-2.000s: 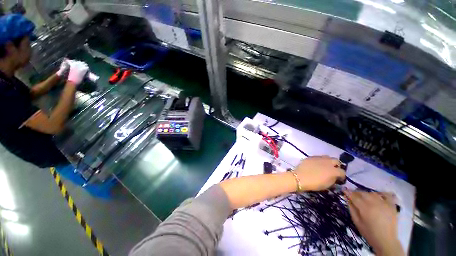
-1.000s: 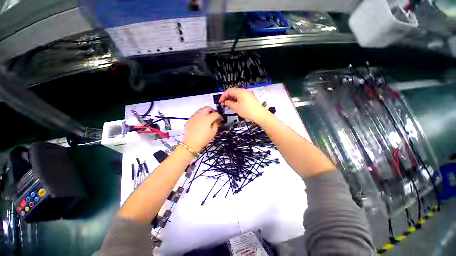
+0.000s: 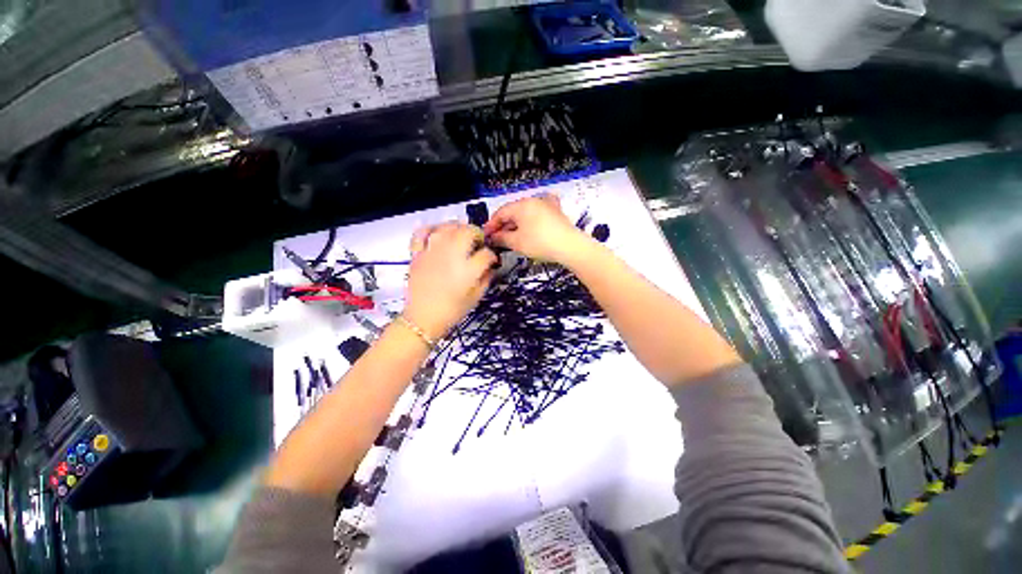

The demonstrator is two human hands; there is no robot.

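My left hand (image 3: 448, 269) and my right hand (image 3: 532, 229) meet over the black wire harness (image 3: 387, 262) at the back middle of the white board (image 3: 605, 471). Their fingers pinch a small dark part of it; the fingers cover its shape. A black block (image 3: 477, 213) stands just behind my fingertips. A tangled pile of black cable ties (image 3: 521, 348) lies right in front of my hands. Red wire leads (image 3: 333, 295) loop beside the white end holder (image 3: 249, 306) at the board's upper left.
Short black strips (image 3: 313, 379) lie on the board's left. A dark grey box with coloured buttons (image 3: 129, 420) stands left. A blue parts tray (image 3: 538, 179) sits behind the board. Harnesses on clear plastic (image 3: 773, 303) lie right. A white bin (image 3: 835, 31) hangs upper right.
The view has swung from the left bench to face the board. Over the last second, my hands stay together at the harness and my right fingers have shifted slightly.
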